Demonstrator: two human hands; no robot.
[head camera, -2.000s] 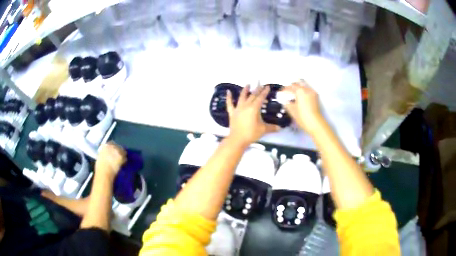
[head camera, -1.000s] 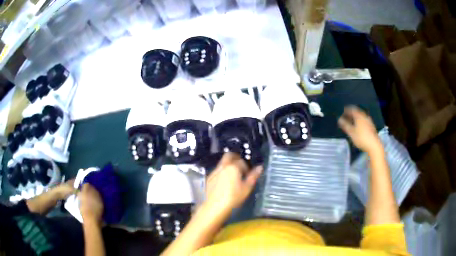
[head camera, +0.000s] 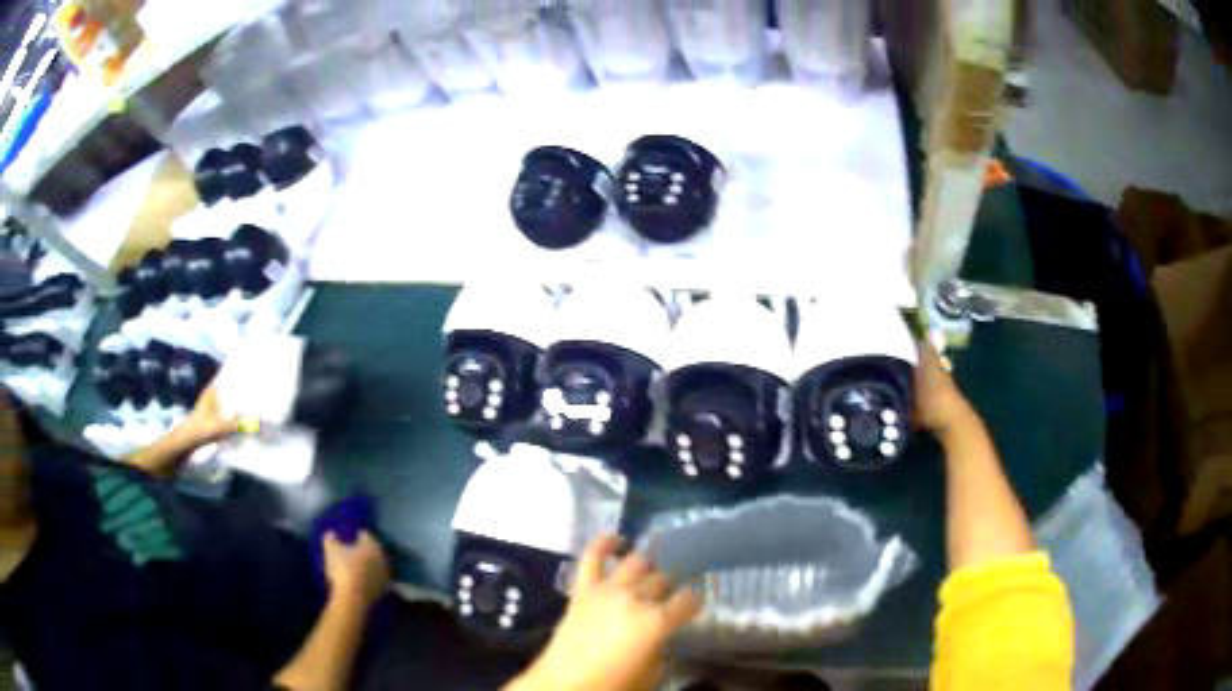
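Observation:
A row of several white cameras with black ball heads stands on the green mat. One more camera stands in front of the row, with a clear tray behind its right side. My left hand is at this camera's lower right, fingers apart, with no object visible in it. My right hand is beside the rightmost camera of the row, below the shelf post. Its fingertips are partly hidden, so what they hold cannot be told. A clear ribbed tray lies blurred between my hands.
Two black ball heads sit on the white strip. Clear trays line its back. A co-worker at the left has a blue-purple cloth in one hand and a white camera by the other. The shelf post stands right.
My hands have left the two ball heads on the strip. My right hand has moved in to the post side of the row. The clear tray's outline has changed. The co-worker's cloth and camera are now apart.

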